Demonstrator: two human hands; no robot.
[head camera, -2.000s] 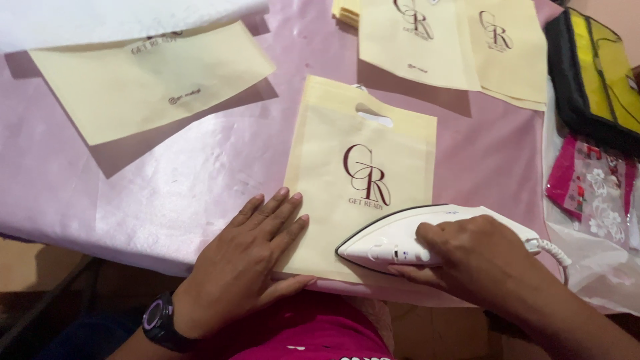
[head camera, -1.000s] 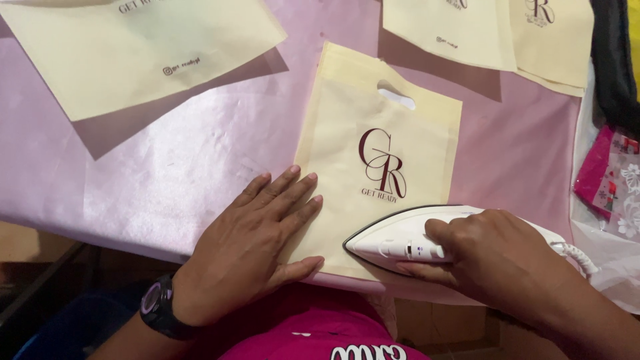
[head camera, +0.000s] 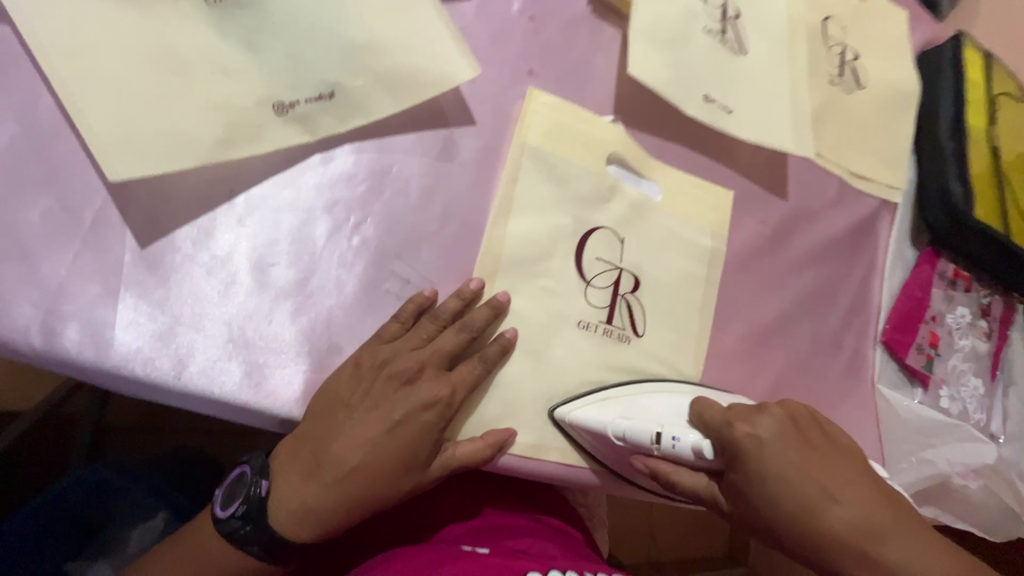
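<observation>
A cream fabric bag (head camera: 536, 264) with an oval handle cutout and dark red printing lies flat near the table's front edge. My left hand (head camera: 408, 392), a black watch on its wrist, rests palm down with fingers spread on the bag's lower left edge. My right hand (head camera: 776, 464) is closed around the handle of a white clothes iron (head camera: 616, 424). The iron sits over the bag's lower right corner, its tip pointing left toward my left hand. The iron's soleplate is hidden beneath its body.
Another cream bag (head camera: 240, 72) is at the upper left of the pink-covered table (head camera: 240, 264). More printed cream bags (head camera: 760, 80) lie at the upper right. A black and yellow case (head camera: 952, 152) and a clear plastic packet (head camera: 956, 352) are at the right edge.
My left hand stays flat on the bag and my right hand keeps its hold on the iron. Little else differs apart from a shift of the view.
</observation>
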